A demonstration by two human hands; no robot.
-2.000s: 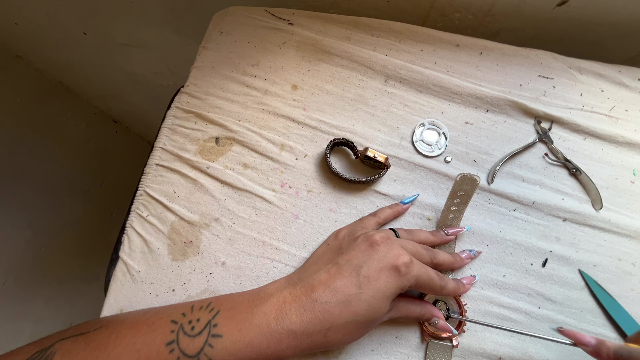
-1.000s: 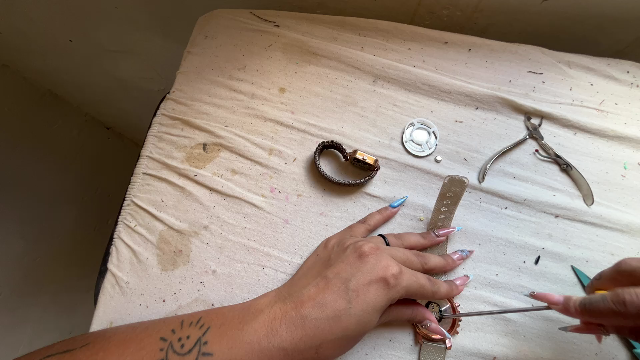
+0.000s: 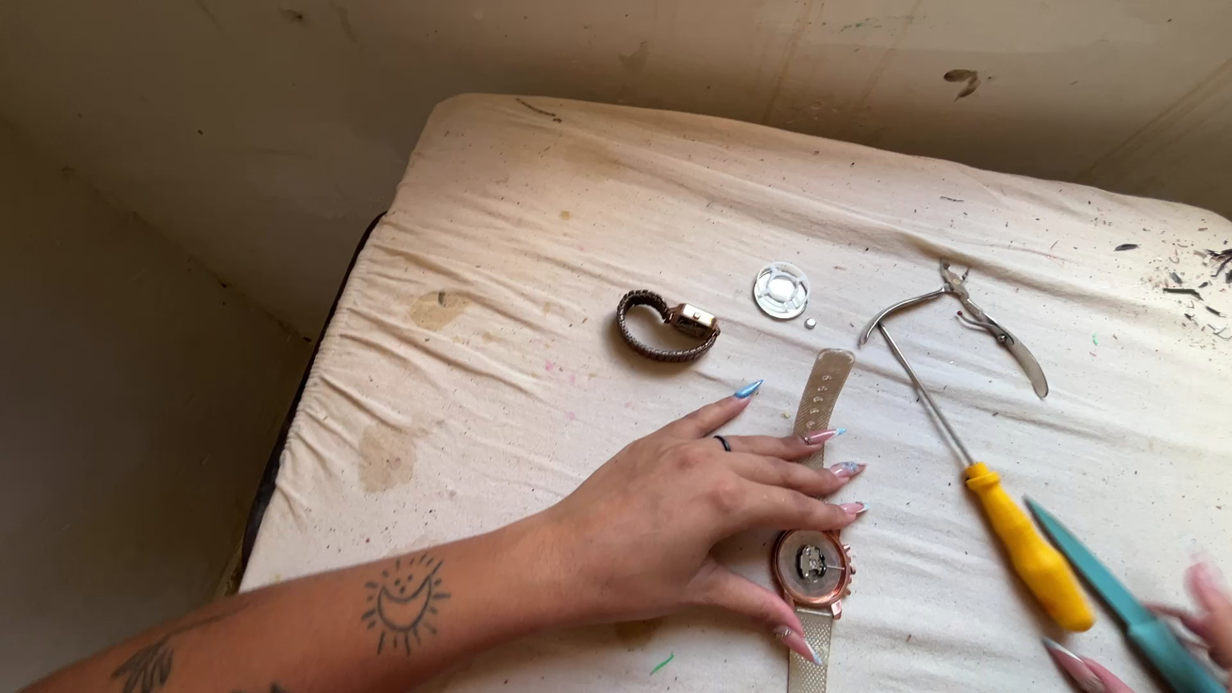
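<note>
My left hand [image 3: 717, 500] rests over the strap of a rose-gold wristwatch [image 3: 811, 568], fingers on the upper strap and thumb beside the lower strap. The watch lies with its inner movement exposed. At the right edge my right hand [image 3: 1203, 616], blurred and partly out of view, is around the handle of a teal knife [image 3: 1107, 587]; whether it grips it I cannot tell. A screwdriver with a yellow handle [image 3: 1030, 549] lies just left of the knife, its shaft tip by the nipper's handle.
Behind the watch lie a round metal watch back [image 3: 782, 290], a small button cell [image 3: 810, 323], a bracelet watch [image 3: 664, 332] on its side, and metal nippers [image 3: 962, 298]. Wrinkled cream cloth [image 3: 539, 385] covers the table; dark debris [image 3: 1193, 289] lies at the far right.
My right hand has let go of the screwdriver, which was at the watch and now lies on the cloth, and has moved right to the knife. My left thumb has moved off the watch case.
</note>
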